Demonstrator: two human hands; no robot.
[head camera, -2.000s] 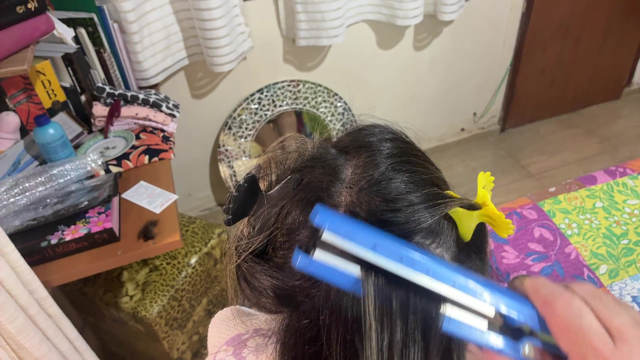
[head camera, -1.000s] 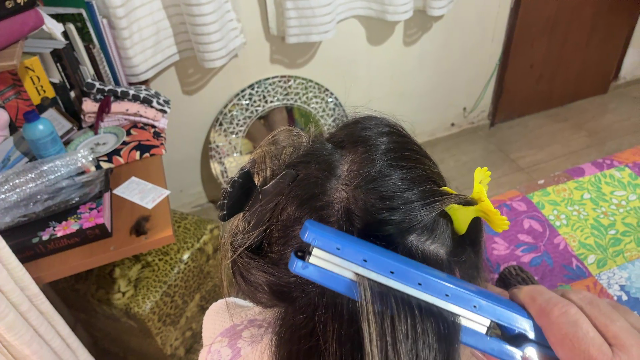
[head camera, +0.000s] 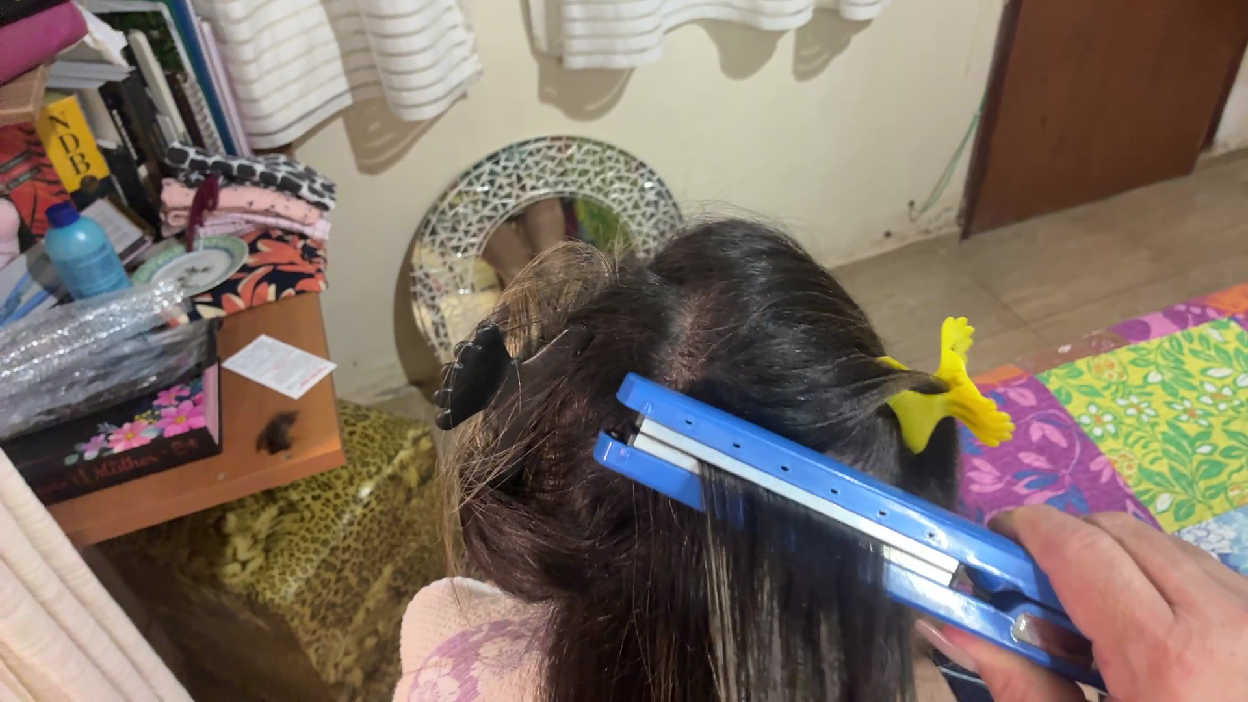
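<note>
My right hand (head camera: 1121, 604) grips the handle end of a blue hair straightener (head camera: 809, 478) at the lower right. A section of dark hair (head camera: 760, 585) passes between its plates, which lie close together across the back of a seated person's head. A yellow claw clip (head camera: 941, 390) holds hair on the head's right side, and a black claw clip (head camera: 475, 375) sits on the left side. A pink towel or cloth with a floral print (head camera: 478, 648) covers the person's shoulder. My left hand is out of view.
At left, a wooden desk (head camera: 302, 429) bears a card (head camera: 280, 366), a small tuft of hair (head camera: 278, 432), a blue bottle (head camera: 86, 252), a plate, folded cloths and books. A round mosaic-framed mirror (head camera: 448, 244) leans on the wall. A colourful patchwork cover (head camera: 1160, 419) lies at right.
Two seconds ago the straightener's plates stood more apart; they are now closer together around the hair. The straightener stays near the same part of the head.
</note>
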